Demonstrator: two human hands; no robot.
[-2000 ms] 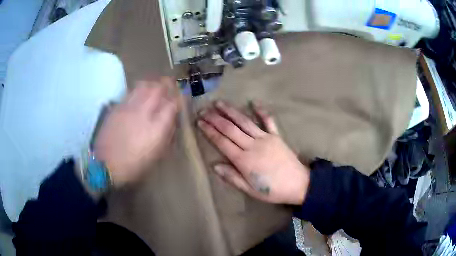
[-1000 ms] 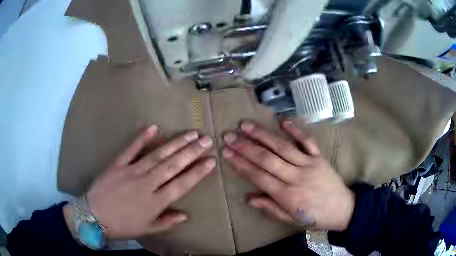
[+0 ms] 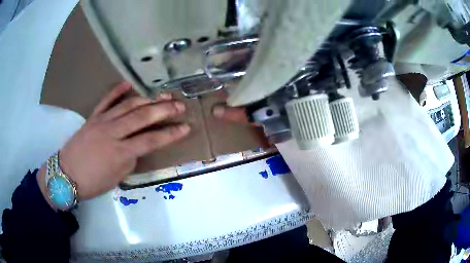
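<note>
The brown panel [image 3: 77, 77] lies on the machine bed, with a straight seam [image 3: 207, 131] running toward me from under the cream machine head [image 3: 149, 23]. My left hand [image 3: 123, 131] lies flat on the panel left of the seam, fingers spread, its fingertips near the head's lower edge. Of my right hand [image 3: 232, 114] only a finger or so shows, resting on the panel right of the seam; the rest is hidden behind the head and knobs. Off-white finely striped fabric [image 3: 371, 169] spreads at the right. The needle and presser foot are hidden.
Two white ribbed knobs [image 3: 310, 120] stick out from the head. The white table [image 3: 216, 200] has worn blue marks and a printed ruler along its front edge. A pale box with buttons [image 3: 442, 110] stands at the far right.
The panel has moved away from me under the head, baring the table's front. Both hands have moved forward, the right one largely out of sight. The striped fabric now shows at the right.
</note>
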